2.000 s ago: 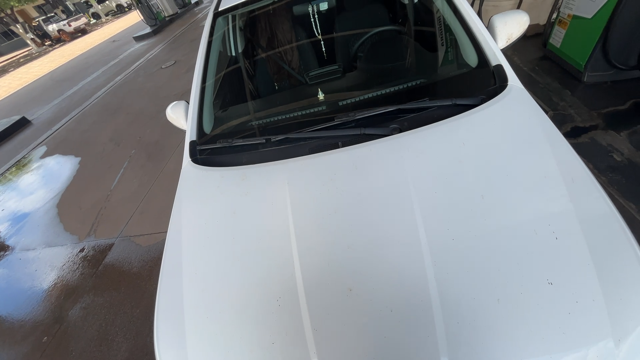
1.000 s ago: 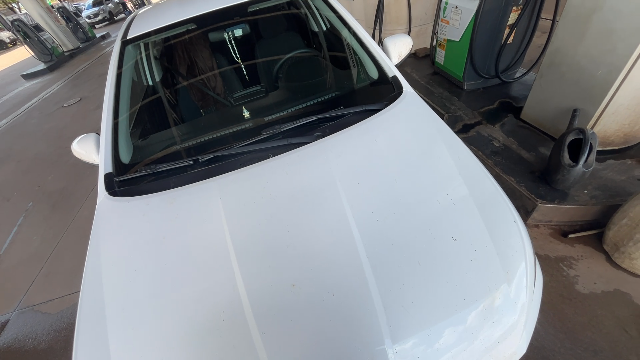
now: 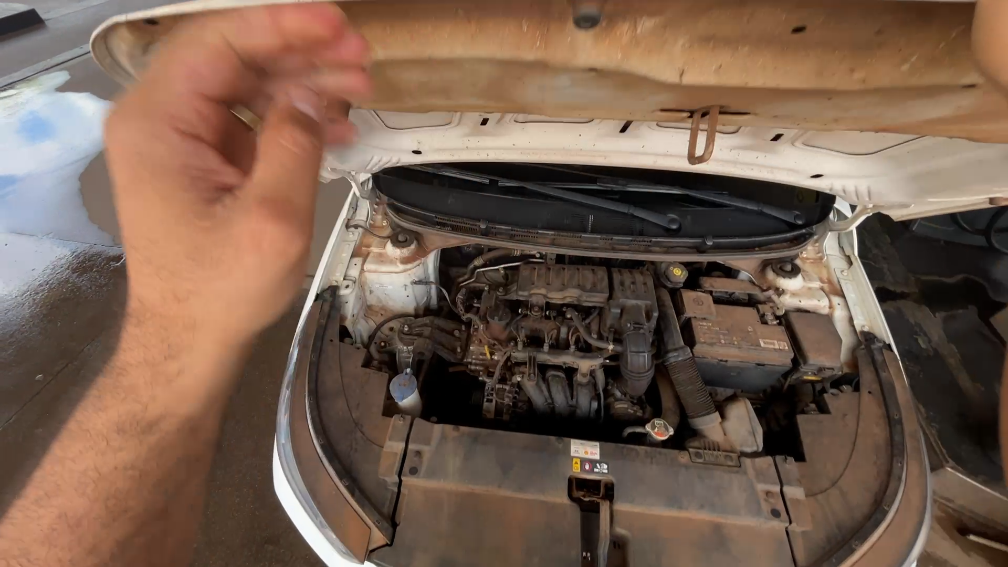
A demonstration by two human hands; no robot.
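Note:
The white car's hood (image 3: 535, 87) stands raised, its dusty underside and metal striker loop (image 3: 703, 135) facing me. My left hand (image 3: 228, 173), blurred, is up at the left in front of the hood's edge, fingers curled and wearing a ring; whether it touches the hood cannot be told. Only a sliver of my right hand (image 3: 991, 39) shows at the top right edge, by the hood; its fingers are hidden. Below lies the engine (image 3: 563, 339), with the battery (image 3: 732, 342) at its right and a blue-capped reservoir (image 3: 405, 390) at its left.
A ribbed air intake hose (image 3: 689, 386) runs beside the engine, near the radiator cap (image 3: 658, 429). The hood latch opening (image 3: 591, 488) is in the dusty front panel (image 3: 488, 472). Wiper arms (image 3: 614, 201) lie behind the bay. Wet pavement (image 3: 63, 315) is at the left.
The hood was down in both earlier frames and is now up, showing the engine bay. My left hand and the edge of my right have come into view.

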